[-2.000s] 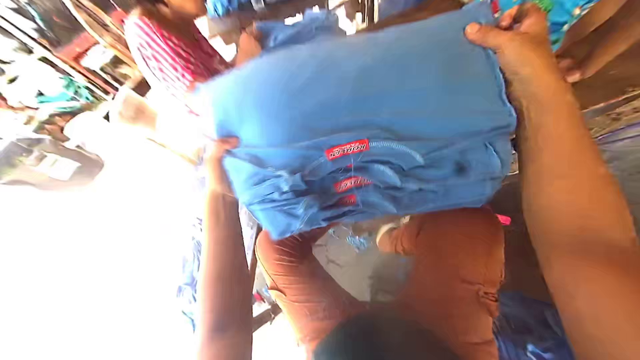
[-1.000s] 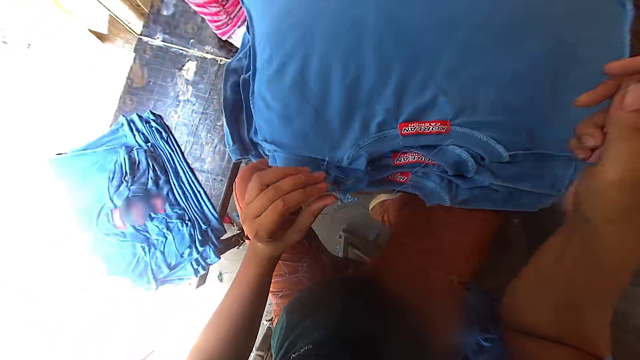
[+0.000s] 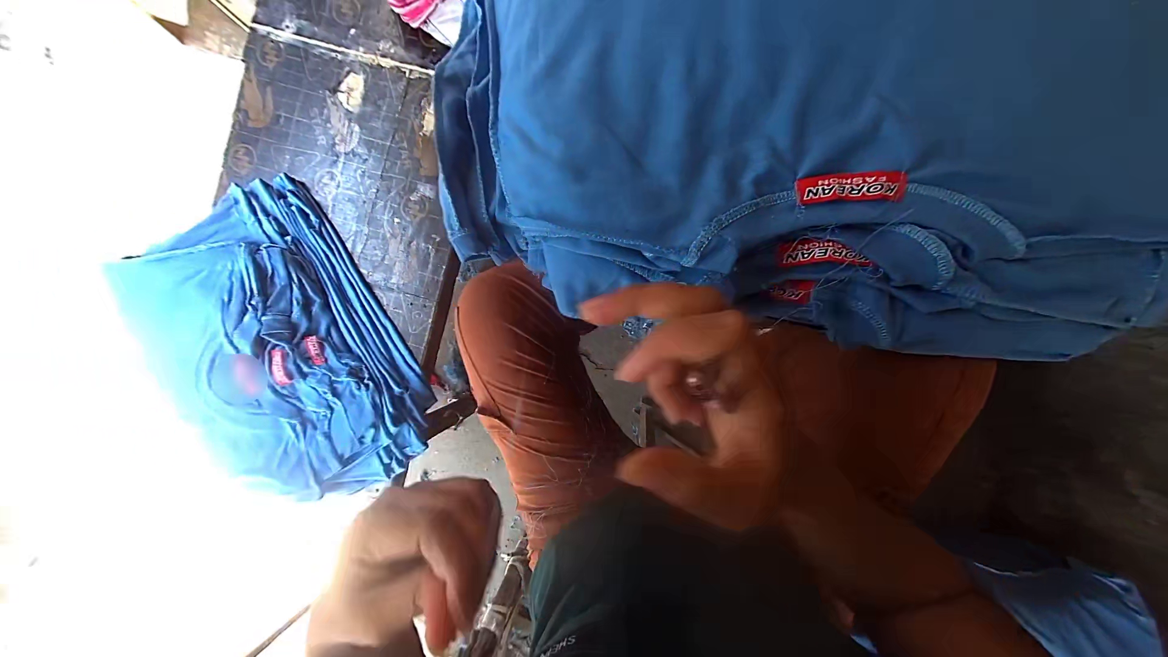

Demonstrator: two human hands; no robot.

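Note:
A stack of folded blue shirts (image 3: 730, 119) with red neck labels lies in front of me, over my knees' far side. Just below its lower edge, my right hand (image 3: 712, 401) is raised, blurred, with its fingers curled apart and nothing seen in them. My left hand (image 3: 424, 547) is lower and to the left, fingers loosely bent, away from the cloth; whether anything is inside it does not show. To the left, a second stack of blue shirts (image 3: 265, 365), also with red labels, sits on the dark patterned table.
The dark patterned tabletop (image 3: 338, 137) has worn patches and runs behind both stacks. My brown-trousered leg (image 3: 529, 392) is below. More blue cloth (image 3: 1068, 602) lies at the lower right. Pink and white cloth (image 3: 429, 14) shows at the top. Strong glare covers the left side.
The large stack was held up in both hands; now it lies down, released. My left hand has moved down from its edge, and my right hand has come from its right side to below it.

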